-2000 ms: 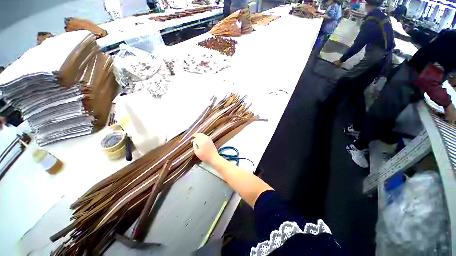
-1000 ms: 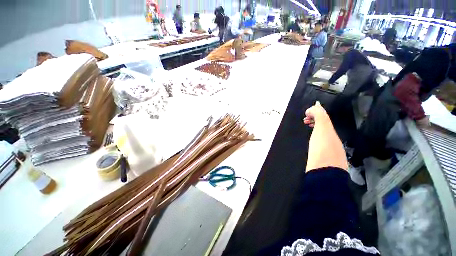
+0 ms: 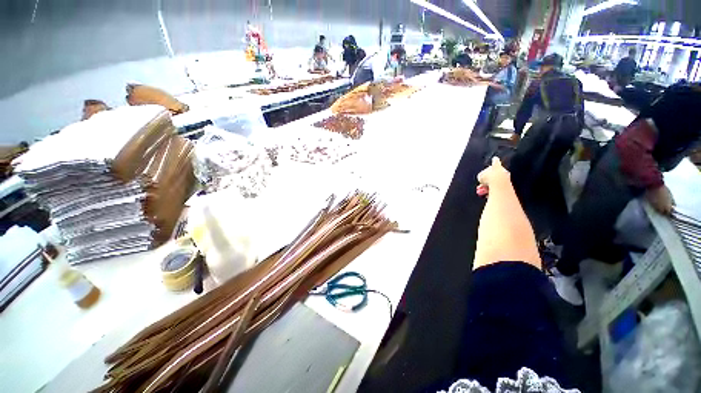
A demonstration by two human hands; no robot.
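A long heap of brown straps [image 3: 261, 288], many with a pale line, lies across the grey slab [image 3: 296, 345] and the white tabletop. Its far ends fan out. My right hand [image 3: 494, 178] is stretched forward over the dark aisle, right of the table and away from the straps. Its fingers look curled in, with nothing visible in them. My left hand is not in view. Scissors with teal loop handles [image 3: 347, 292] lie right of the straps. A short yellow strip [image 3: 336, 378] shows at the slab's near edge.
Left of the straps stand tape rolls [image 3: 180, 266], a whitish bottle [image 3: 220, 242] and a small amber-filled bottle [image 3: 79, 288]. A tall panel stack [image 3: 100, 192] and clear bags [image 3: 223, 157] stand beyond. People [image 3: 549, 115] work right of the aisle, near a metal rack [image 3: 634, 292].
My right hand has left the straps and swung right, out over the aisle. The scissors and more of the slab are now uncovered. The view has tilted up. The straps lie much as before.
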